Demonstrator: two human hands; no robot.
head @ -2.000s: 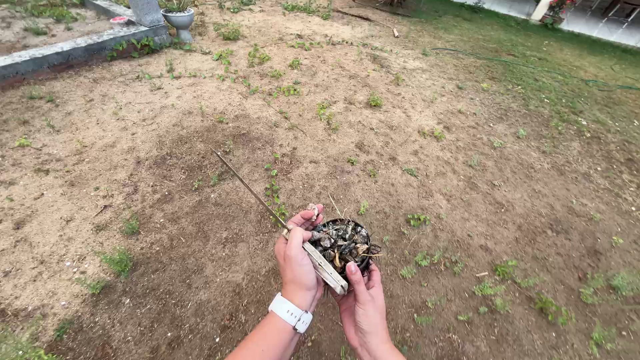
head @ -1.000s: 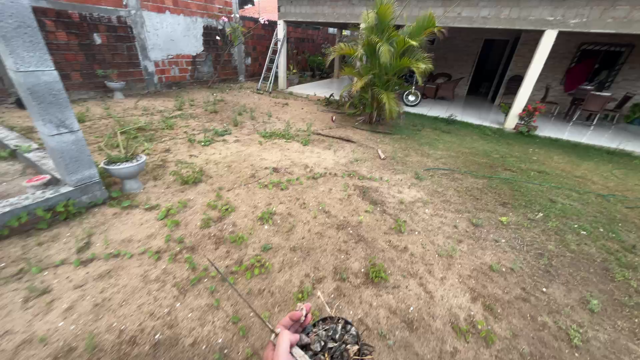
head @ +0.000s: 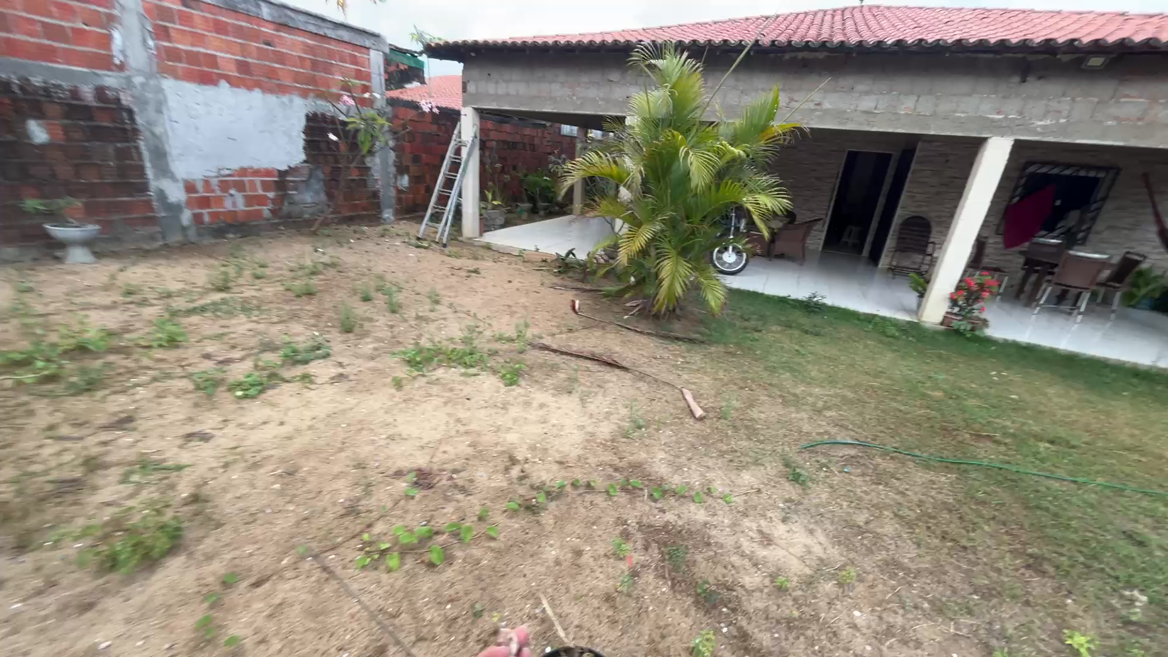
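At the bottom edge of the head view only the fingertips of my left hand show, pinched around something small that is too cut off to name. Just right of them the dark rim of a round container peeks in, with a thin dry stalk rising beside it. A thin rod slants up and left from near the fingertips. What the rest of the hand holds is out of frame. My right hand is not in view.
Sandy ground bears creeping weeds. Dry palm stalks lie before a palm. A green hose crosses the grass at right. An aluminium ladder leans by a porch pillar; a white pedestal planter stands far left.
The view has swung up from the hands to the yard and house. Two seconds ago both hands were around the round container of dry debris; now only left fingertips and its rim show.
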